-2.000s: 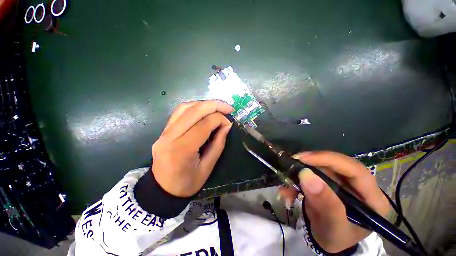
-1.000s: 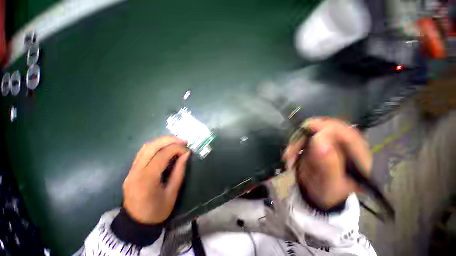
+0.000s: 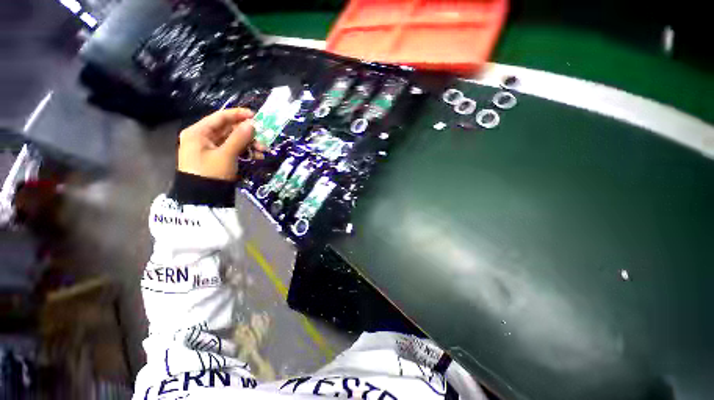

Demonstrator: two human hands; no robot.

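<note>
My left hand (image 3: 213, 144) holds a green-and-white circuit board (image 3: 275, 117) by its lower end, between thumb and fingers, over the left edge of a black blister tray (image 3: 362, 168). The tray holds several similar boards (image 3: 316, 198) in two rows, some with a white ring part at one end. The picture is a little blurred, so whether the held board touches the tray cannot be told. My right hand is out of the picture.
Several loose ring parts (image 3: 487, 119) lie on the green mat (image 3: 509, 226) right of the tray. An orange-red plastic tray (image 3: 419, 33) stands behind, by the white strip (image 3: 595, 105). Dark shiny trays (image 3: 192, 58) are at the back left. The floor with a yellow line shows below.
The view has swung left to the black tray. My left hand has taken the board off the mat and carried it there. My right hand with the soldering iron has left the picture.
</note>
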